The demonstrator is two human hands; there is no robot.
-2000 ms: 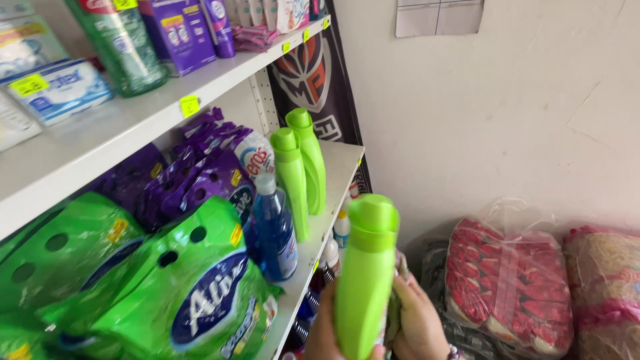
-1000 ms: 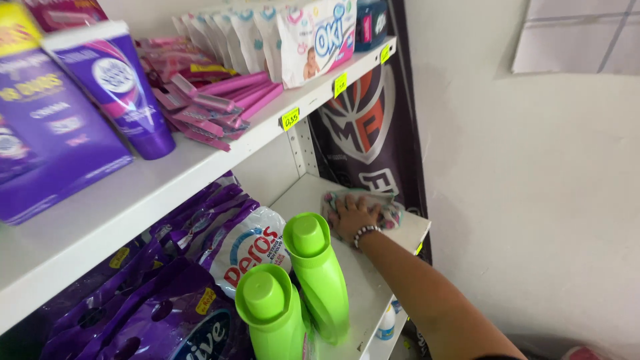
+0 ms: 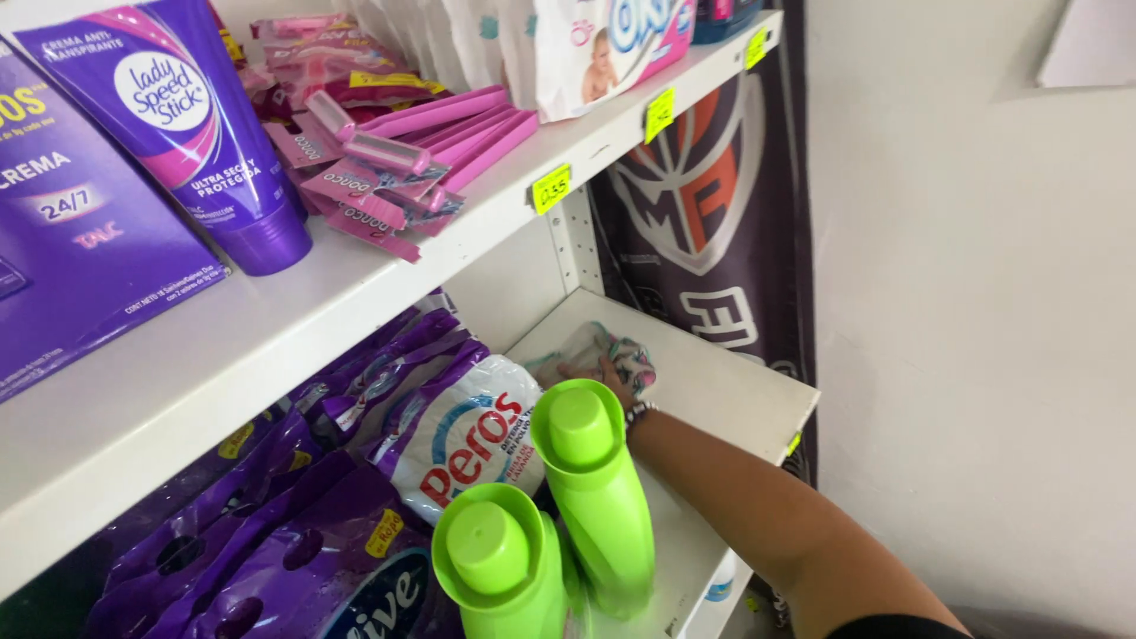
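My right hand (image 3: pixel 611 380) reaches deep onto the lower white shelf (image 3: pixel 710 377), a beaded bracelet on its wrist. Under its palm and fingers lies a thin patterned cloth (image 3: pixel 634 362), pressed on the shelf board; a green bottle's cap hides part of the hand. Two light-green plastic bottles stand side by side nearer the camera, one at the front (image 3: pixel 488 550) and one beside my forearm (image 3: pixel 599 506). To their left is a white and purple Peros detergent bag (image 3: pixel 479 435). My left hand is out of view.
Purple Alive bags (image 3: pixel 319 550) fill the lower shelf's left side. The upper shelf's edge (image 3: pixel 355 328) crosses above, carrying a Lady Speed Stick tube (image 3: pixel 177 133), pink razors (image 3: pixel 426 160) and an Oki wipes pack (image 3: pixel 612 53). A dark banner (image 3: pixel 701 204) and a wall (image 3: pixel 967 311) stand right.
Two seconds ago both hands were around a green bottle in front of the shelf; now two such bottles stand nearer the camera. The right hand has moved farther left over the shelf with the cloth since one second ago.
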